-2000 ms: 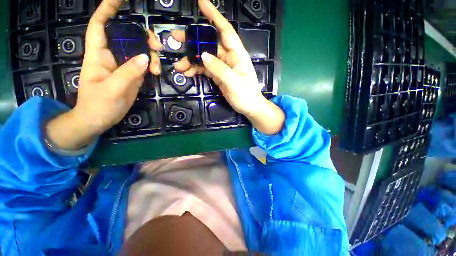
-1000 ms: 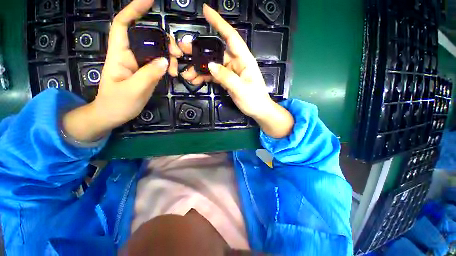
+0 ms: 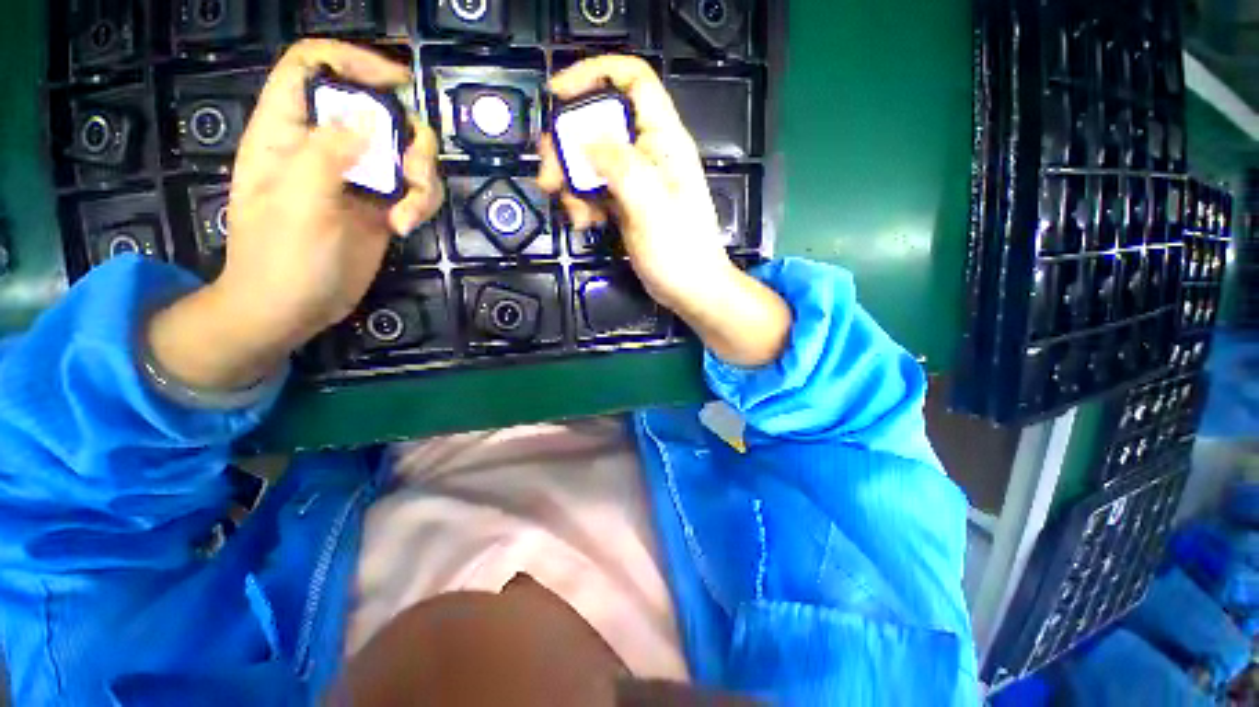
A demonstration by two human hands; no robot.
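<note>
My left hand [image 3: 311, 207] holds a smartwatch body [image 3: 362, 136], its display lit white, with the thumb over the screen. My right hand [image 3: 649, 194] holds another smartwatch body [image 3: 591, 140], also lit white, with the thumb on its lower part. Both are held above a black blister tray [image 3: 621, 356]. Several watch units lie face down in the pockets, with pale rings showing. One unit [image 3: 507, 216] sits turned diagonally in its pocket between my hands. A pocket at the lower right [image 3: 617, 303] holds no watch.
A green mat [image 3: 863, 180] lies under the tray. A pile of stacked blister trays [image 3: 1091, 263] stands at the right, with another tray [image 3: 1091, 573] below it. Blue clothing of another person [image 3: 1153, 608] shows at the lower right edge.
Both displays have gone from dark, first with thin lines and then small text, to lit white. My hands have moved apart, showing the watch units between them.
</note>
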